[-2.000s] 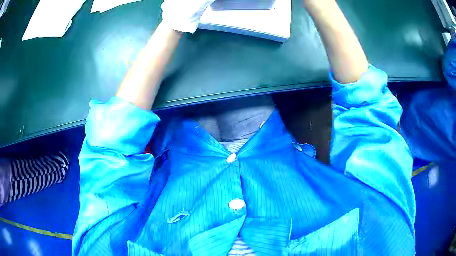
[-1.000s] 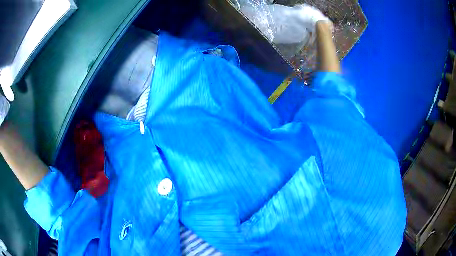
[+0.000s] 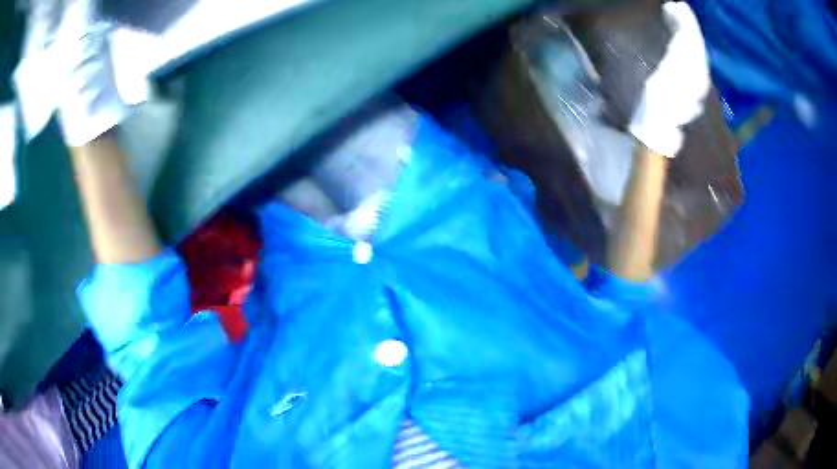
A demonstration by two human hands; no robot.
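Note:
My left hand (image 3: 78, 78), in a white glove, is at the upper left, at the near left end of a white box (image 3: 220, 27) on the dark-green bench. The box is cut off by the top edge. Blur hides whether my fingers grip it. My right hand (image 3: 675, 87), also in a white glove, is at the upper right over an open brown bin (image 3: 693, 206). Its fingers look curled, but I cannot tell if they hold anything. Crumpled clear plastic film (image 3: 574, 110) lies in the bin, left of my right hand.
The dark-green bench (image 3: 303, 114) crosses the upper left, its edge close to my lap. A red glossy bundle (image 3: 220, 266) is below it, beside my left sleeve. A striped sleeve (image 3: 92, 403) of another person shows at lower left. Blue clothing (image 3: 771, 46) is at upper right.
The view has swung back left toward the bench. My left hand has come fully into view by the box. My right hand is still at the bin, now raised clear of the film.

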